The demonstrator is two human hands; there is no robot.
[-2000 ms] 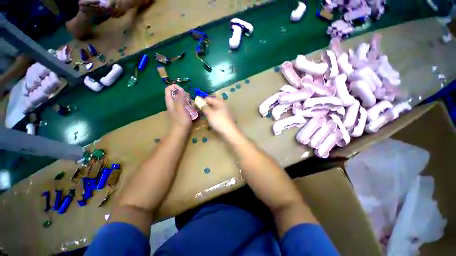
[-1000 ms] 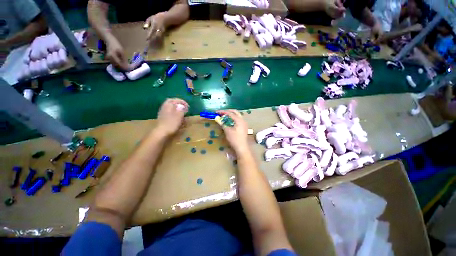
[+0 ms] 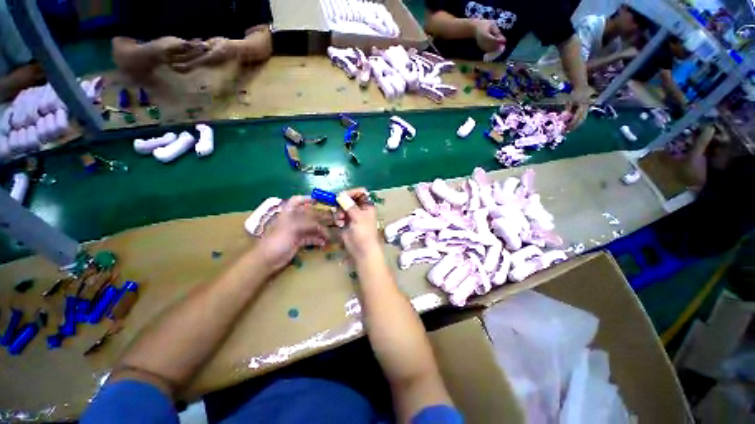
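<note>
My right hand (image 3: 358,219) grips a blue battery cell (image 3: 324,196) near the belt's edge. A cream-yellow piece (image 3: 344,201) is at its fingertips. My left hand (image 3: 296,228) is just left of it, fingers apart and bent, slightly blurred; whether it touches the cell's wires cannot be told. A pale pink housing shell (image 3: 263,215) lies on the bench at my left hand's far side, partly hidden by it. A large pile of housing shells (image 3: 488,228) is at the right. Several blue cells with boards (image 3: 101,302) lie at the left.
The green conveyor belt (image 3: 240,178) carries shells, wired cells and a heap of pink parts (image 3: 526,132). Small green dots (image 3: 293,313) lie on the brown bench. An open carton (image 3: 629,331) with a translucent bag (image 3: 542,335) is at lower right. Workers' hands (image 3: 194,54) show opposite. Metal posts stand at left.
The view has shifted. My left hand, earlier at a pale piece apart from my right hand, has come beside the cell. A shell now lies on the bench behind it.
</note>
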